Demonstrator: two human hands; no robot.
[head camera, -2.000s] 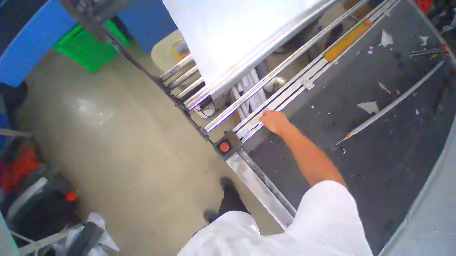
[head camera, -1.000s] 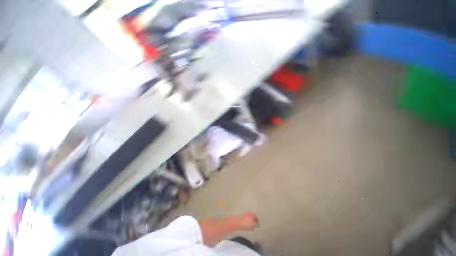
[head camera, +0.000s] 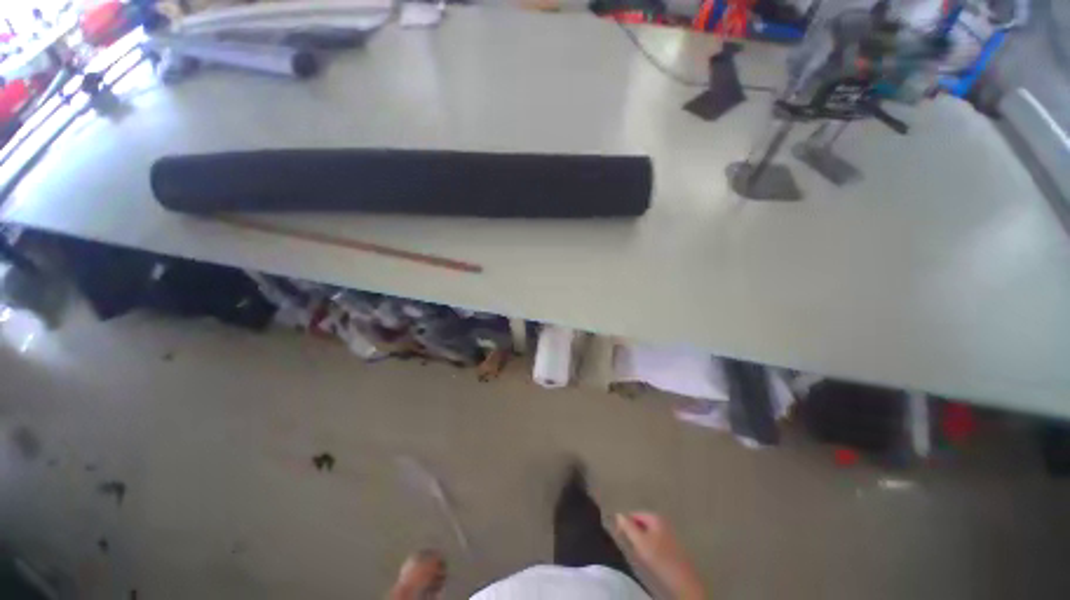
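Observation:
A dark fabric roll (head camera: 405, 183) lies lengthwise on the pale cutting table (head camera: 563, 272). A thin brown measuring stick (head camera: 364, 245) lies at a slant in front of it, its left end close to the roll. My left hand (head camera: 420, 577) is low at the bottom edge, small, blurred and partly cut off. My right hand (head camera: 648, 539) is low, right of my dark-clad leg, with its fingers curled; a small reddish spot shows at the fingers, and I cannot tell if it is a held thing. Both hands are away from the table.
Two cutting machines (head camera: 839, 88) stand close together at the table's back right, beside a dark fabric piece (head camera: 720, 91). Grey-purple and white rolls (head camera: 241, 55) lie at the back left. Fabric bundles and a white roll (head camera: 553, 355) are under the table. Scraps lie on the floor.
The view has swung from the dark machine bed and its edge rail, past the aisle, to the cutting table with the roll. The hand seen on the bed's edge has come off it.

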